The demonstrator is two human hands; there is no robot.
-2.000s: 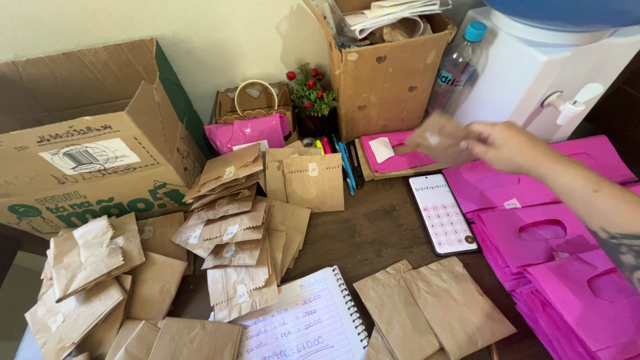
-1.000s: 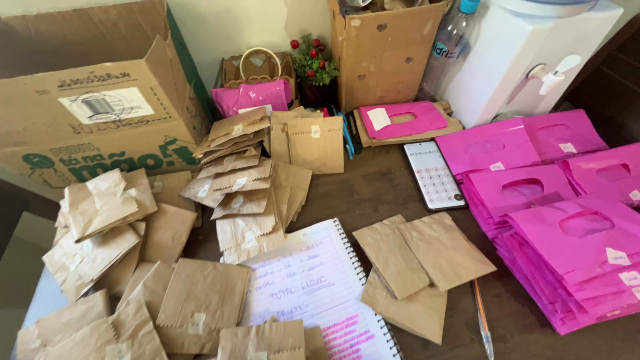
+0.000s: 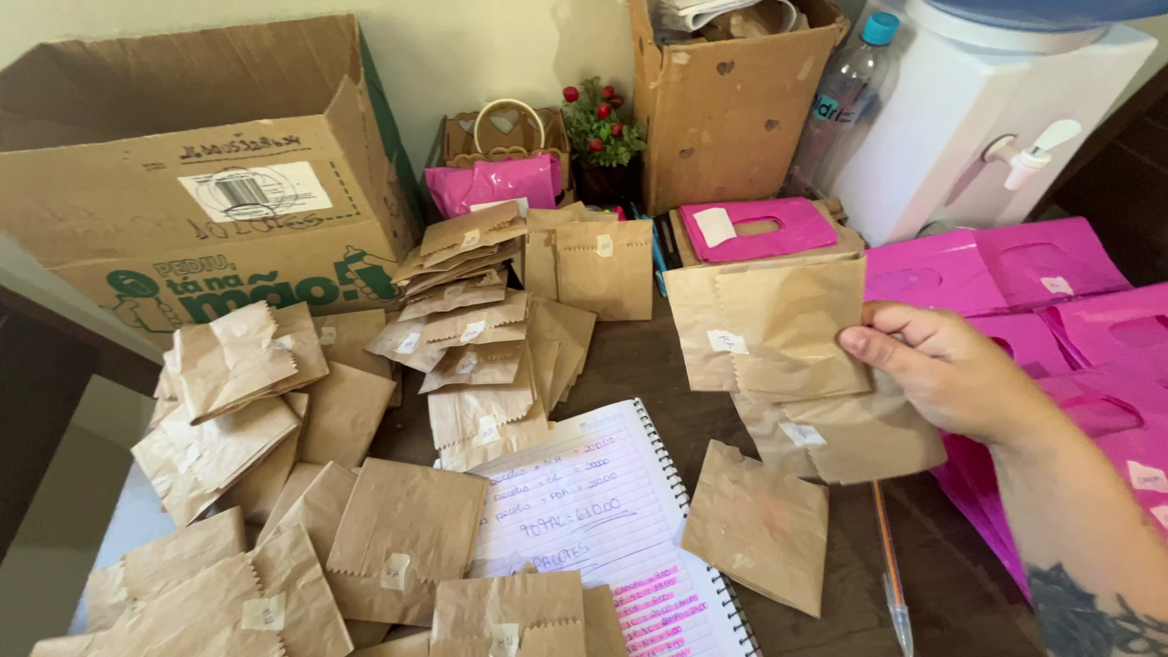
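My right hand (image 3: 931, 365) pinches several brown paper packets (image 3: 776, 328) by their right edge, held up over the right part of the dark table. Small white stickers are on them. Just below lies one more brown paper packet (image 3: 762, 529), beside the spiral notebook (image 3: 593, 484) with handwriting. Left of the notebook are a fanned stack of brown packets (image 3: 479, 365) and looser piles of brown packets (image 3: 401, 529). Pink plastic bags with cut-out handles (image 3: 995, 265) lie under and beyond my right forearm. My left hand is not in view.
A large open cardboard box (image 3: 210, 210) stands at the back left. Behind are a potted plant (image 3: 602, 128), another cardboard box (image 3: 721, 109), a plastic bottle (image 3: 835, 109) and a white water dispenser (image 3: 985, 119). A folded pink bag (image 3: 757, 228) lies before them; a pen (image 3: 890, 575) lies at the front.
My right hand, out of view one second ago, is back and has lifted packets that lay right of the notebook. The phone seen earlier beside the pink bags is now hidden.
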